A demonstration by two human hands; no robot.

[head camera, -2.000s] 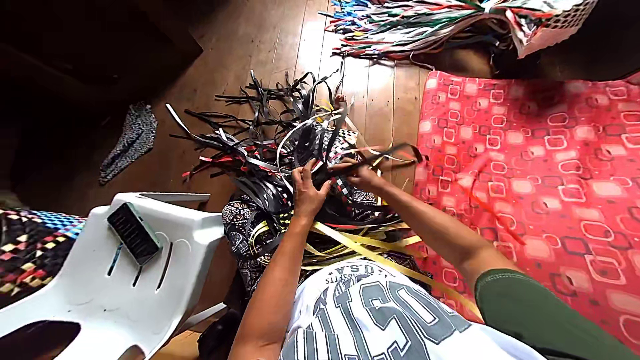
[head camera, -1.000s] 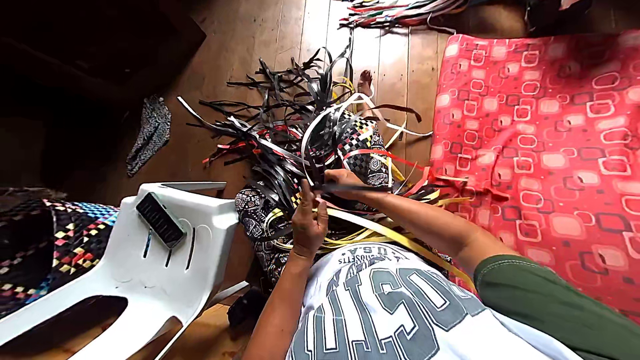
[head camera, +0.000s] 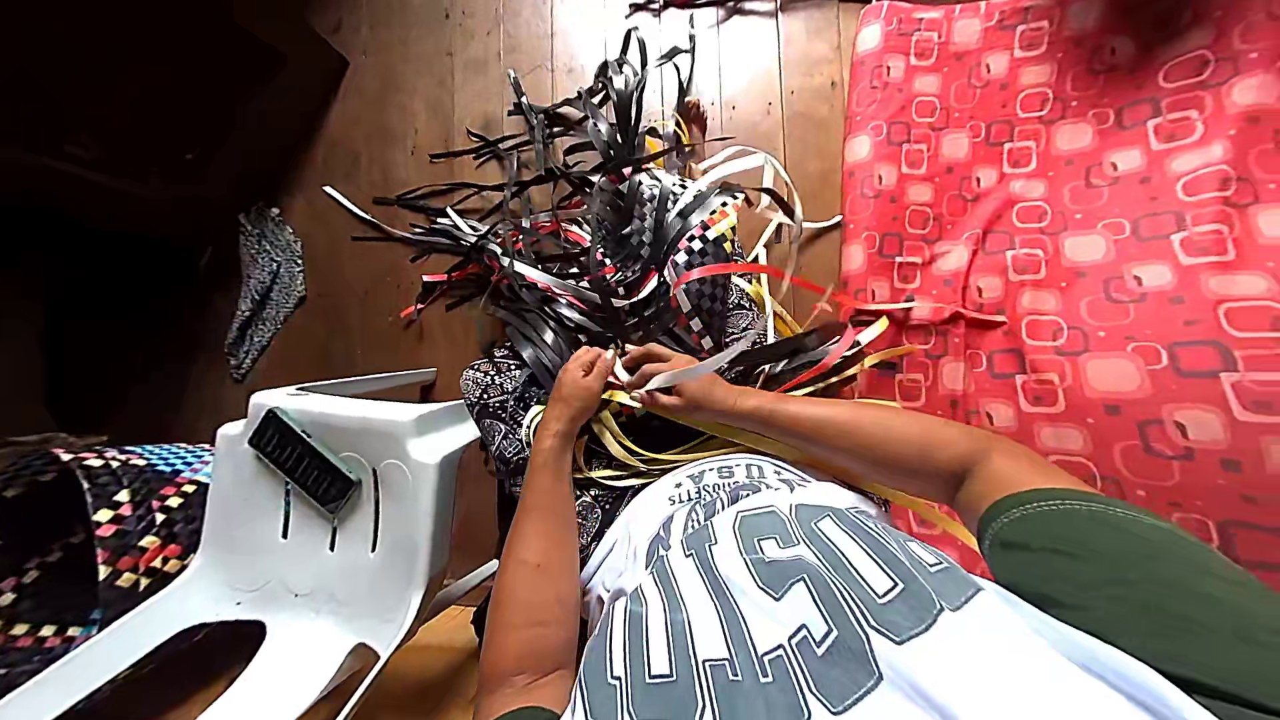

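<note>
A partly woven piece of flat plastic strips (head camera: 705, 285), checkered in black, white, red and yellow, lies over my lap. Loose black strips (head camera: 540, 345) fan out from it beyond my hands, and yellow strips (head camera: 610, 450) curl nearer my body. My left hand (head camera: 583, 378) pinches a strip at the weave's near edge. Close beside it, my right hand (head camera: 675, 380) has its fingers curled on a light strip (head camera: 705, 368) that trails over the hand. Where the fingertips nearly meet, the exact crossing of strips is too small to tell.
A white plastic chair (head camera: 300, 585) stands at the left with a dark slotted object (head camera: 303, 460) on it. Behind it is a checkered woven item (head camera: 140, 520). A patterned cloth (head camera: 265, 290) lies on the wooden floor (head camera: 400, 90). Red patterned fabric (head camera: 1050, 240) covers the right side.
The dark strip my right hand held up earlier is no longer raised, and a light strip now lies over that hand. Both hands have come close together. The view has shifted.
</note>
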